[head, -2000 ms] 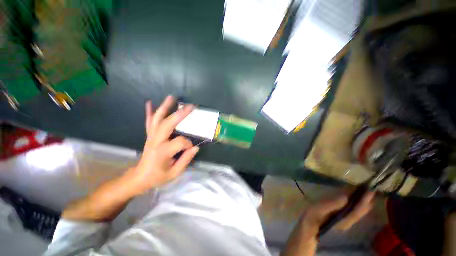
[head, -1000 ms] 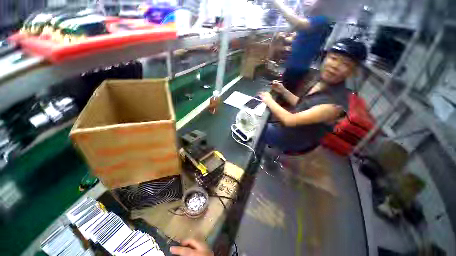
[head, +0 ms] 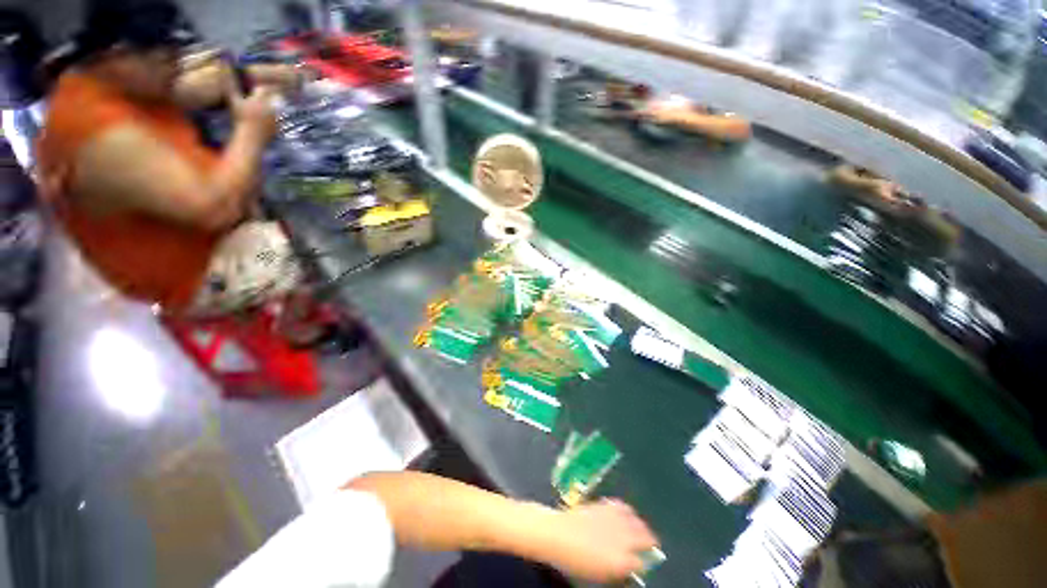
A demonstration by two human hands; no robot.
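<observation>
My left hand (head: pixel 606 540) reaches in from the bottom, blurred, over the dark green bench. A small pale, greenish-edged piece (head: pixel 650 563) shows at its fingertips; whether the fingers grip it I cannot tell. A green board (head: pixel 588 462) with a small orange tab lies just beyond the hand. Overlapping green boards with orange tabs (head: pixel 526 396) lie in piles further back. Overlapping white panels with dark stripes (head: pixel 804 488) lie in rows to the right of the hand. My right hand is not in view.
A small cream desk fan (head: pixel 508 172) stands behind the board piles. A green conveyor (head: pixel 689 270) runs along the far side. A brown cardboard box (head: pixel 997 534) is at the lower right edge. A person in orange (head: pixel 138 172) is at the far left, near a red stool (head: pixel 247 350).
The view has swung from the right side of the bench, with the cardboard box and another worker, to the left side. My left arm and the board piles are back in view.
</observation>
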